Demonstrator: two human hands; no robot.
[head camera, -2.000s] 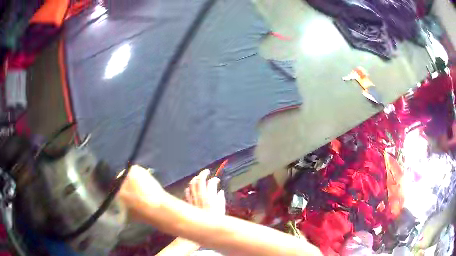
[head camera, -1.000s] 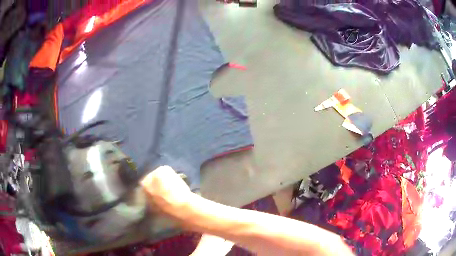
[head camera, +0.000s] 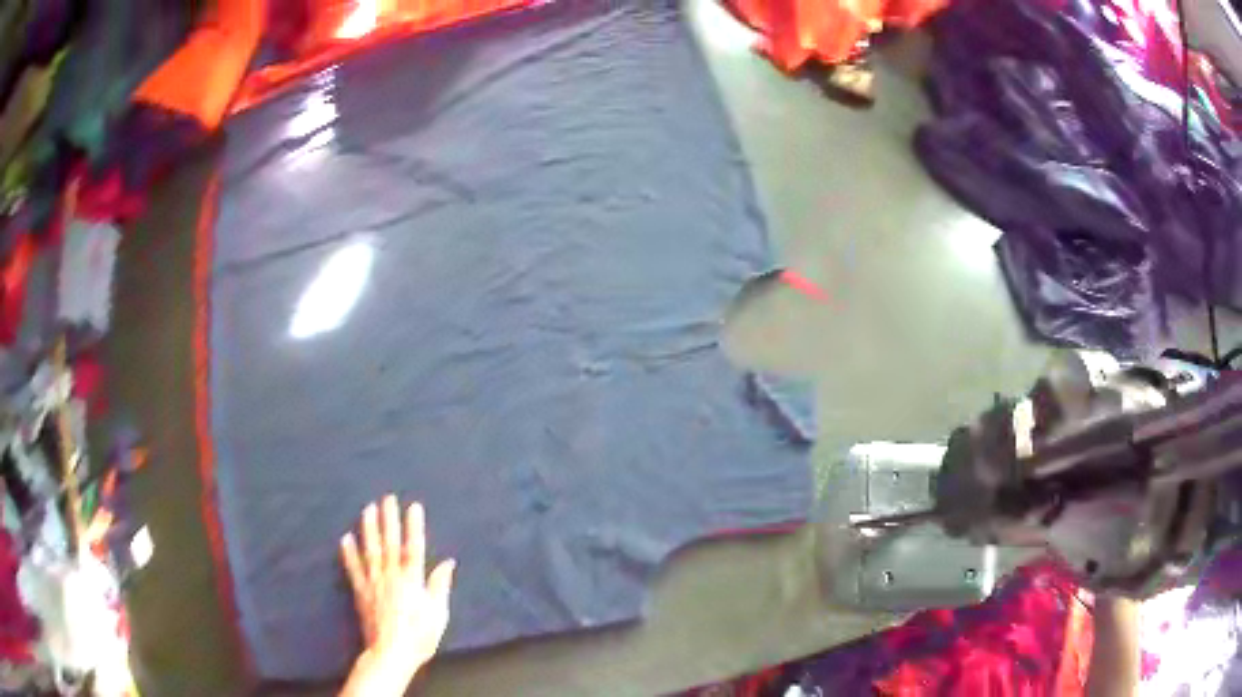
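Note:
A slate-blue fabric lay (head camera: 477, 327) lies flat, with curved cut edges on its right and an orange-red layer along its left edge. My left hand (head camera: 398, 592) rests palm down on its lower left part, fingers spread, holding nothing. The cutting machine (head camera: 1090, 470) stands right of the lay, its silver base plate (head camera: 906, 569) on the table and close to the lay's lower right edge. My right forearm shows below the motor; the right hand is hidden behind the machine, so its grip cannot be told.
The grey-green table (head camera: 885, 245) shows around the lay. Crumpled dark purple fabric (head camera: 1062, 191) lies at upper right, orange fabric (head camera: 817, 27) at the top. Red and magenta scraps (head camera: 953, 647) lie along the near edge. More scraps and cloth heaps fill the left side.
The cutter has moved from the lower left, across the lay, to the right side. My left hand now lies flat on the lay. The view has shifted, showing more of the lay.

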